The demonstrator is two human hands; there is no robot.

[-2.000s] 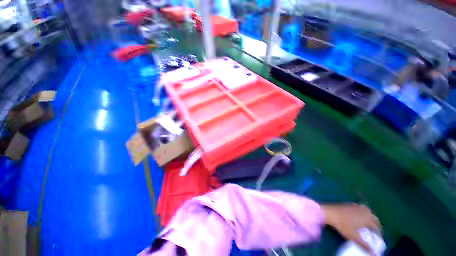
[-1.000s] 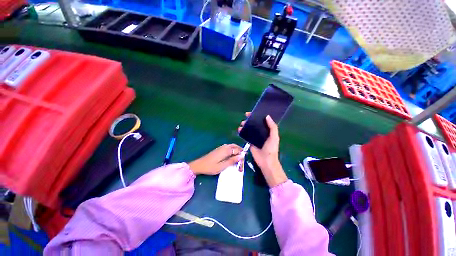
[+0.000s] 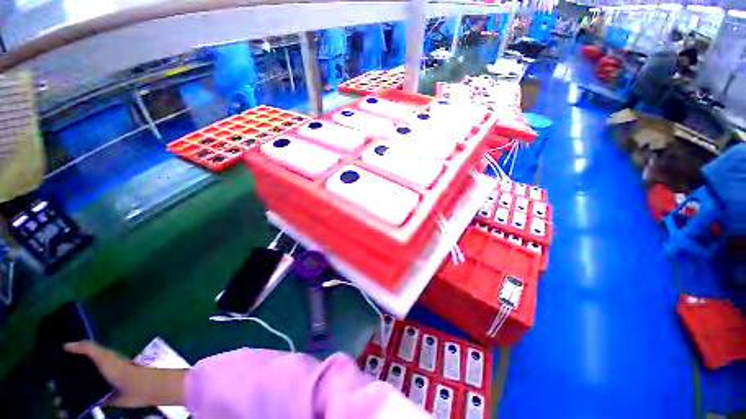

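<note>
My right hand (image 3: 123,378) is at the lower left, below a pink sleeve, and holds a dark smartphone (image 3: 69,352) with its thumb along the edge. The screen looks black. A white piece, perhaps a power bank (image 3: 162,353), lies partly hidden behind my wrist. A small white plug end (image 3: 98,412) shows at the bottom edge by the phone. My left hand is not in view.
A red tray stack (image 3: 327,217) with white units stands right of centre. Before it lie a spare phone (image 3: 252,280), white cables and a purple fan (image 3: 311,266). More filled red trays (image 3: 491,282) stand lower right. A red hole tray (image 3: 237,135) and black fixture (image 3: 47,233) are behind.
The view has swung right, so the right-hand tray stack is now central. The phone and my right hand now show at the lower left. My left hand has left the picture.
</note>
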